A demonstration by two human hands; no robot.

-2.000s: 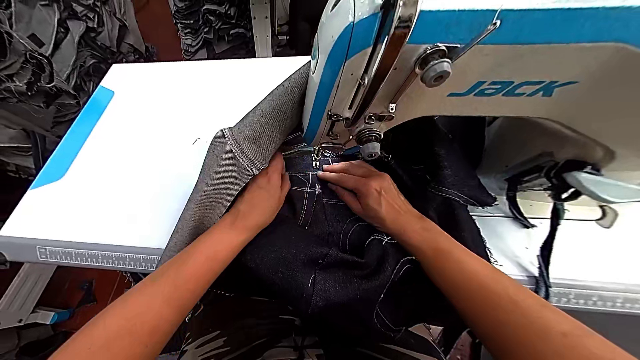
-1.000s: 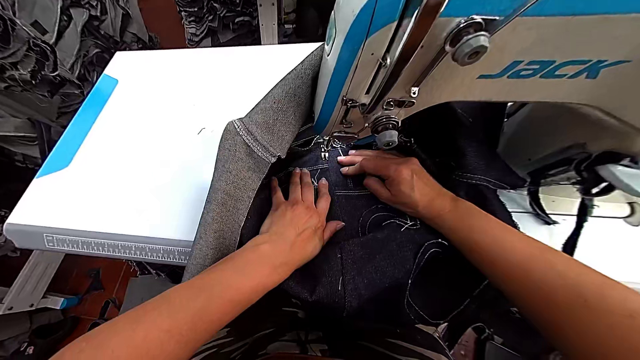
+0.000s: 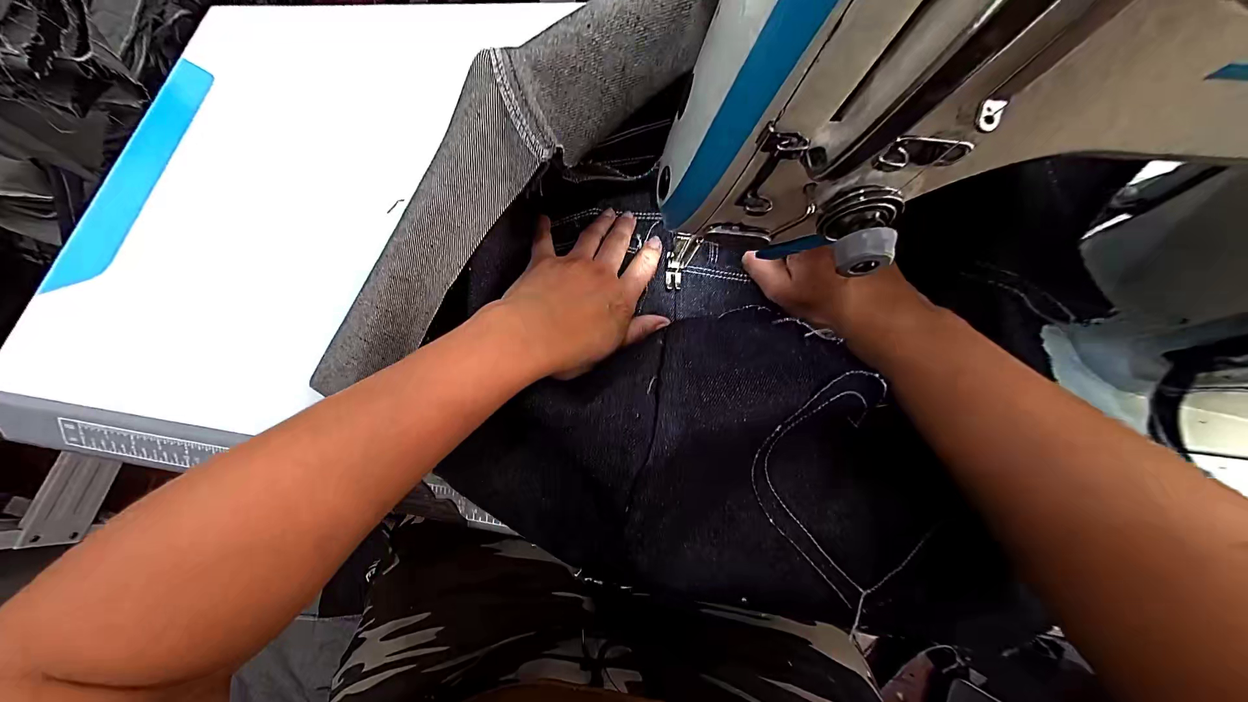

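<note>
A dark denim garment (image 3: 624, 419) with pale topstitching lies under the presser foot (image 3: 674, 273) of a Jack sewing machine (image 3: 770, 107). Flat on the denim, left of the foot, rests my left hand (image 3: 585, 292), its fingers spread. My right hand (image 3: 819, 283) is right of the foot at the stitched seam, thumb on the cloth; its fingers are partly hidden behind the machine's round knob (image 3: 866, 249), so its grip cannot be told. A blue-handled tool (image 3: 790, 247) shows by those fingers. The garment's grey inner side (image 3: 429, 224) folds out to the left.
The white machine table (image 3: 273, 195) has a blue strip and a ruler marking (image 3: 141, 441) along its front edge. Heaps of dark cloth (image 3: 58, 107) lie beyond it at the far left. The machine arm overhangs the right side, with dark fabric strips (image 3: 1180, 390) hanging there.
My right hand has moved to the right, away from the presser foot, and partly behind the knob. My left hand has spread out beside the foot. The view has come closer.
</note>
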